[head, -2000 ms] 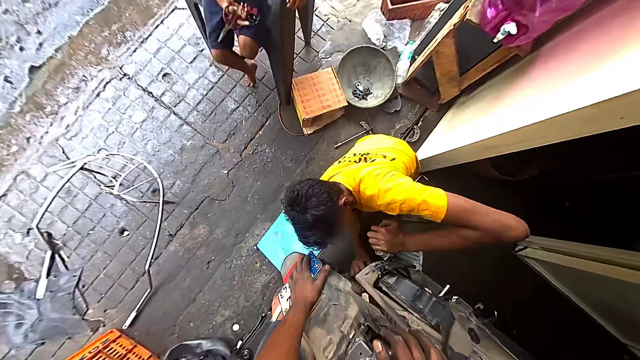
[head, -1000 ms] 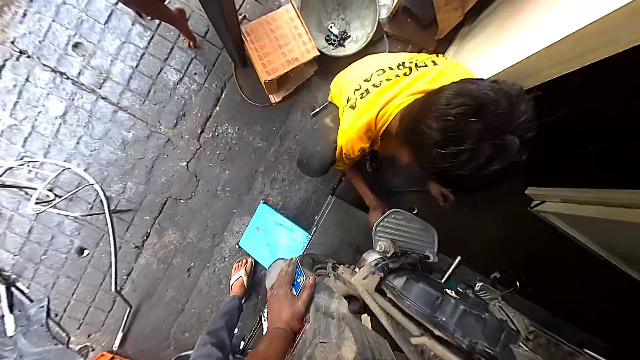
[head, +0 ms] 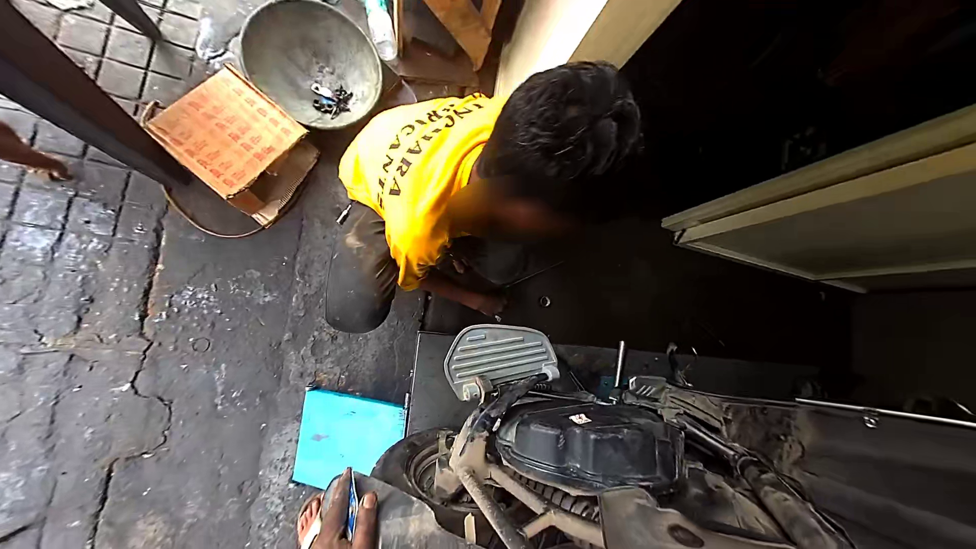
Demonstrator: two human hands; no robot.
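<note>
At the bottom edge, my left hand [head: 347,512] has its thumb and fingers on either side of a small blue thing [head: 352,507], at the end of a grey body panel [head: 412,522]. My right hand is out of view. The panel belongs to a dusty, partly stripped two-wheeler, with its black air-filter-like housing [head: 591,446], grey ribbed footrest [head: 501,354], rusty frame tube [head: 488,499] and rear tyre [head: 408,465]. A turquoise flat sheet or box [head: 347,435] lies on the ground just above my left hand.
A person in a yellow shirt [head: 412,164] crouches beyond the footrest, one hand low near a small ring [head: 544,302]. A metal basin [head: 267,46] with small parts and a cardboard box [head: 229,137] stand upper left. A pale panel edge [head: 808,191] juts in at right.
The view has shifted a lot. My right hand, on the machine two seconds ago, is no longer in view. The person in yellow has moved from close against the machine to crouching beyond it.
</note>
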